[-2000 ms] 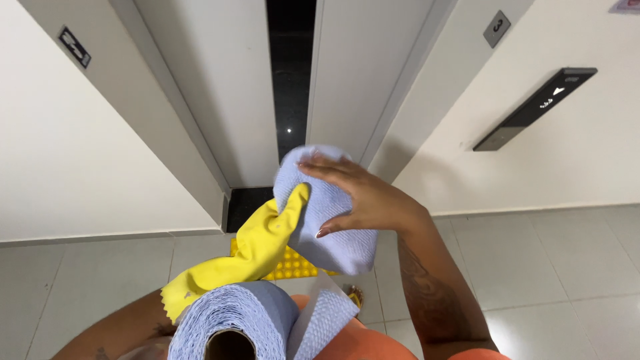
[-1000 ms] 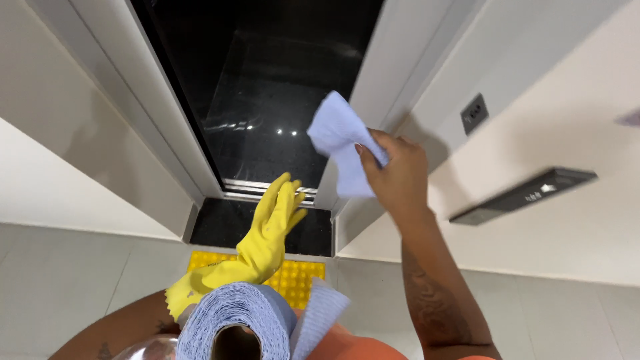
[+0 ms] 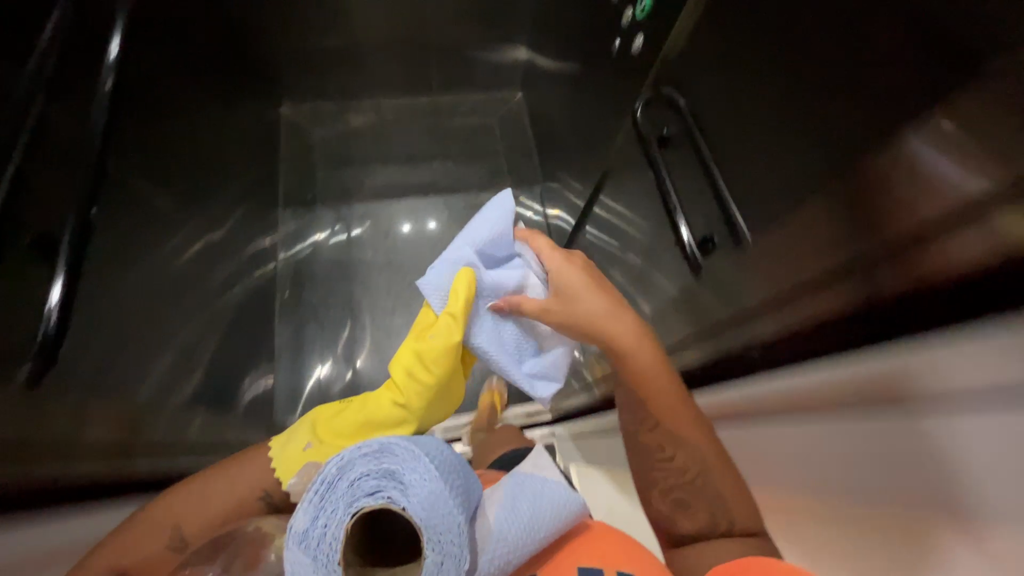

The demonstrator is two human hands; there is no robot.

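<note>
A folded light-blue paper towel (image 3: 500,320) is held between both hands over the dark elevator floor. My left hand (image 3: 436,352), in a yellow rubber glove, grips its left side, thumb on top. My bare right hand (image 3: 572,296) pinches its right side, the thumb on the upper face and a finger along the edge. A large roll of blue paper towel (image 3: 384,504) with a cardboard core is tucked near my left forearm, against my body, its loose end (image 3: 532,512) hanging to the right. What supports the roll is hidden.
Dark glossy elevator walls surround the floor (image 3: 360,280). A metal handrail (image 3: 692,176) is on the right wall, another handrail (image 3: 76,224) on the left. Round control buttons (image 3: 638,24) show at the top. My foot (image 3: 492,396) is near the door threshold at the bottom.
The elevator doors opened, and the view has moved inside the car. My gloved hand, apart from the towel one second ago, now holds it together with my right hand.
</note>
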